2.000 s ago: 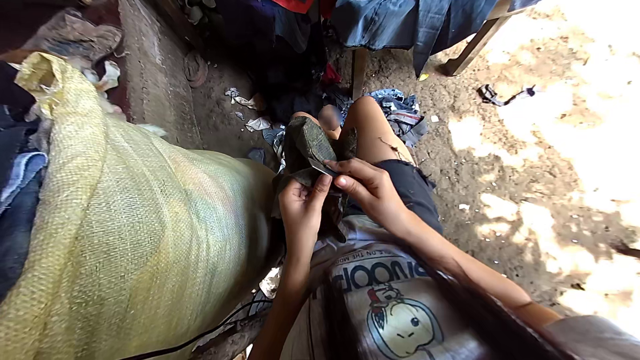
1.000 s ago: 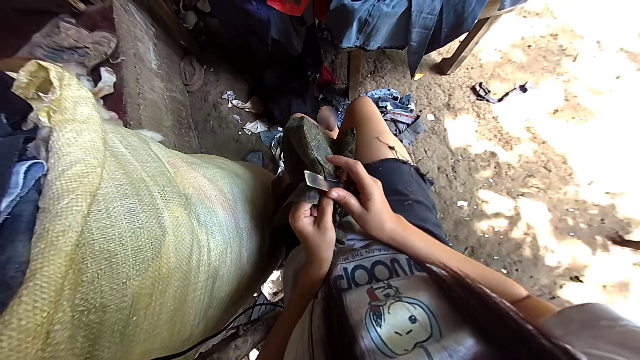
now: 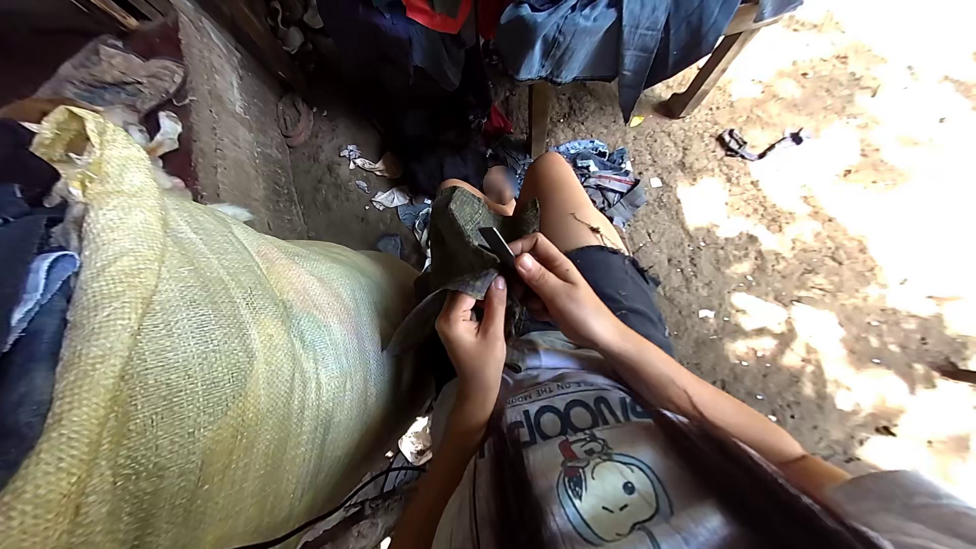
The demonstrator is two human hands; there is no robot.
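My left hand (image 3: 476, 328) pinches the lower edge of a dark green-grey piece of cloth (image 3: 461, 229), which hangs over my knee and lap. Between the thumb and fingers of my right hand (image 3: 553, 282) is a small, flat, dark blade-like piece (image 3: 497, 245), tilted over the cloth. Its tip points up and left, away from my palm. Both hands are close together above my lap. The part of the cloth beneath my right fingers is hidden.
A large yellow-green woven sack (image 3: 229, 343) bulges at my left. Denim garments (image 3: 579, 42) hang over a wooden bench or table (image 3: 713, 72) ahead. Fabric scraps (image 3: 602, 179) lie on the dirt ground (image 3: 686, 252) beyond my knees. A concrete ledge (image 3: 236, 130) runs at the upper left.
The flat piece in my right hand has turned from lying nearly level to a steeper slant. My left hand has stayed at the cloth's edge.
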